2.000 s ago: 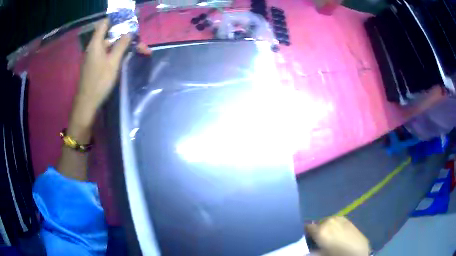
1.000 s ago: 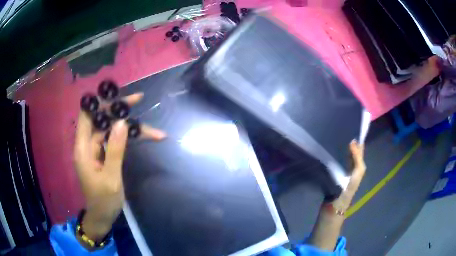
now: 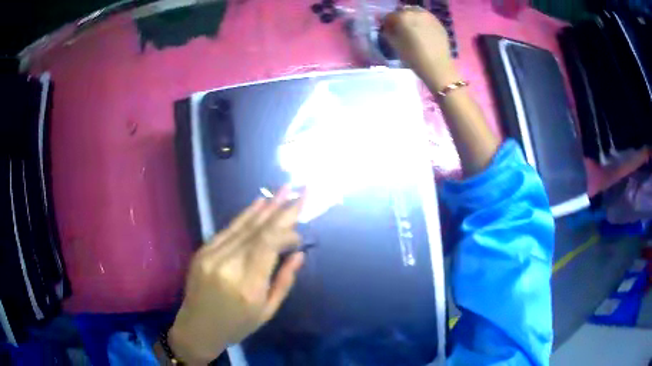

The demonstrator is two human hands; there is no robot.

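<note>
A dark glossy tablet back cover (image 3: 343,286) lies in front of me with a pale sheet border around it and strong glare on its upper part. A dark pill-shaped camera bump (image 3: 220,129) is at its upper left corner. My left hand (image 3: 239,279) is palm down over the left-middle of the cover, thumb apart from the fingers; no disc shows in it, though its palm is hidden. My right hand (image 3: 418,43) is at the clear plastic bag (image 3: 366,32) beyond the cover, fingertips hidden or blurred. Black lens discs (image 3: 325,11) lie left of the bag.
Another dark cover (image 3: 547,118) lies on the pink mat (image 3: 107,179) at the right. Stacks of covers stand at the far right (image 3: 608,86) and far left (image 3: 25,207). Rows of black discs (image 3: 445,21) are right of the bag. A grey floor with a yellow line shows lower right.
The cover held by my right hand has gone from it, and one now lies at the right. My right hand has moved up to the bag. The discs seen in my left hand no longer show there.
</note>
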